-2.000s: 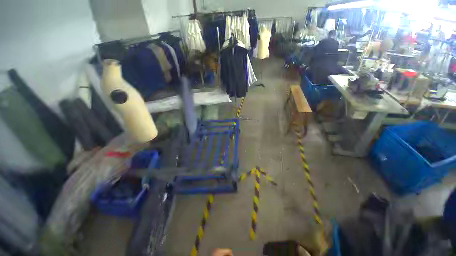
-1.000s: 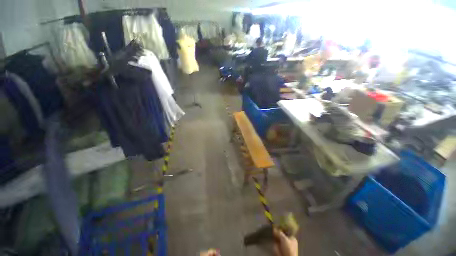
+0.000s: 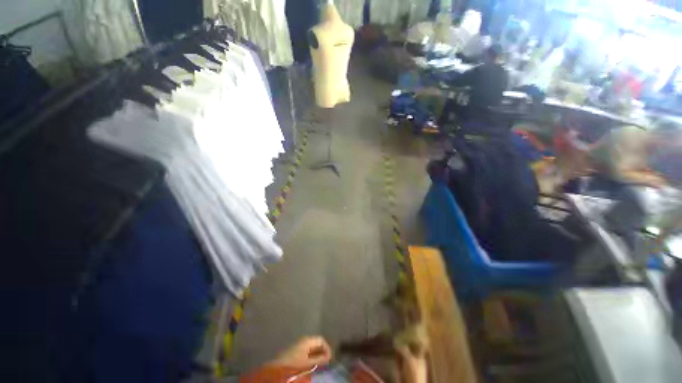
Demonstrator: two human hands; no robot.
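My right hand (image 3: 413,360) is at the bottom edge, right of centre, blurred and partly cut off. It is closed on a small khaki cloth piece (image 3: 407,323), which sticks up above the fingers. A dark brown strip (image 3: 366,346) extends left from this hand. My left hand (image 3: 310,350) is at the bottom centre with curled fingers, below a reddish sleeve cuff. Whether it holds anything is hidden by blur.
White garments (image 3: 217,142) and dark garments (image 3: 142,277) hang at left. A dress form (image 3: 331,63) stands ahead beside the taped aisle (image 3: 336,224). At right are a wooden bench (image 3: 441,322), a blue bin (image 3: 456,239) with dark cloth, a white table (image 3: 624,329) and seated people (image 3: 490,82).
The view has moved forward along the aisle. The hanging garments, bench and blue bin appear nearer, and the blue cart has left the view. Both hands show more fully at the bottom.
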